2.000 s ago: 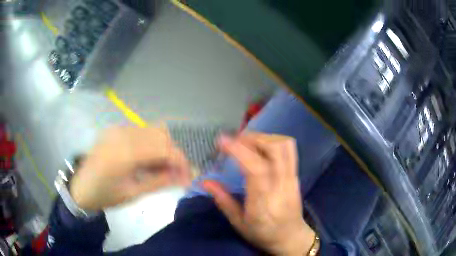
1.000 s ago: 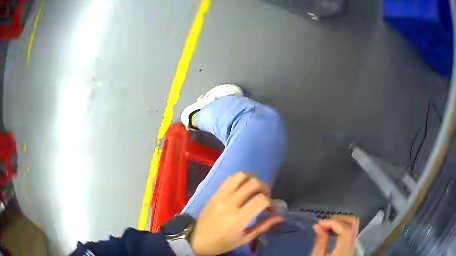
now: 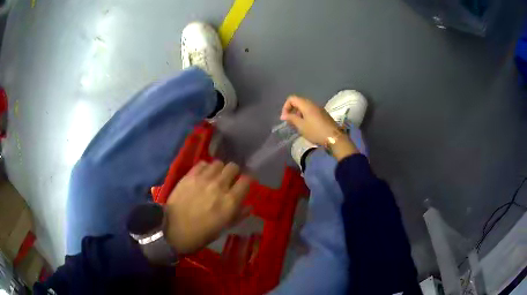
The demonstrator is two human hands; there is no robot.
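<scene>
My left hand (image 3: pixel 202 207), with a watch on its wrist, is blurred at the lower left of centre, above the red stool. My right hand (image 3: pixel 309 121), with a bracelet, is right of centre with its fingers pinched on a clear film (image 3: pixel 268 148). The film stretches as a pale, blurred strip down to the fingertips of my left hand, whose grip on it is not clear. No dots can be made out on the film. Both hands are over the floor, in front of my legs.
The red stool (image 3: pixel 268 230) stands between my legs in blue trousers. White shoes (image 3: pixel 202 46) are on the grey floor beside a yellow line (image 3: pixel 236 22). Pale metal legs (image 3: pixel 442 248) and a black cable (image 3: pixel 497 222) are at the lower right. Cardboard (image 3: pixel 14 219) is at the left edge.
The view has turned from the bench edge down to the floor and stool. My hands have moved apart, the right one higher, with the film stretched between them. Both shoes now show.
</scene>
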